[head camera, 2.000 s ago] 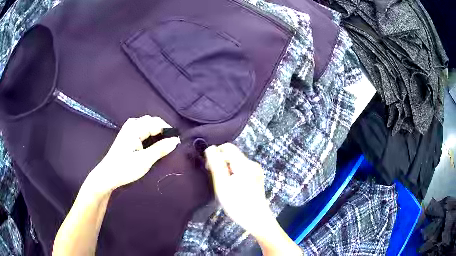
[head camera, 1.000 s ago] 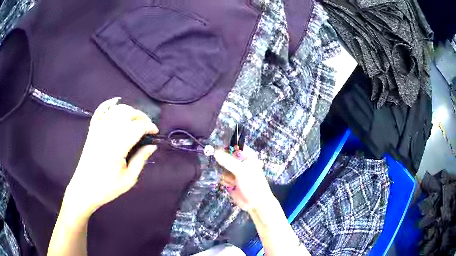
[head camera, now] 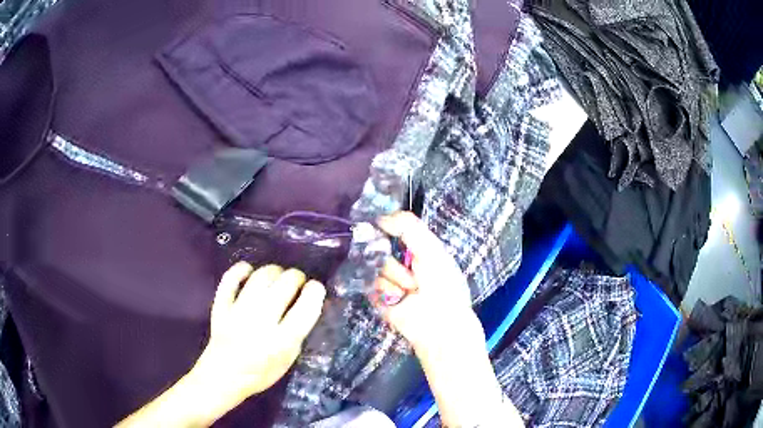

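Note:
A jacket's dark purple inner side (head camera: 125, 242) faces up, with a rounded pocket bag (head camera: 284, 92) and a plaid hem (head camera: 368, 196). A black label (head camera: 219, 180) lies at the seam. Beside it is a small dark, shiny patch with a pale round dot (head camera: 223, 238). A thin purple cord (head camera: 314, 217) runs to the hem. My left hand (head camera: 263, 322) rests on the purple below the patch, fingers slightly curled, nothing seen in it. My right hand (head camera: 422, 288) is at the hem by the cord's end, holding thread snips (head camera: 408, 255), mostly hidden by the fingers; a thin blade points up.
Speckled grey-brown garments (head camera: 644, 92) are heaped at the upper right, above black garments (head camera: 619, 196). A blue bin (head camera: 657, 326) with plaid pieces (head camera: 577, 343) stands at the lower right. A dark bunched cloth (head camera: 732, 359) lies beyond it.
My left hand has let go of the dark piece at the seam and moved down and right. The label now lies unfolded. My right hand stays near the hem, moved slightly right.

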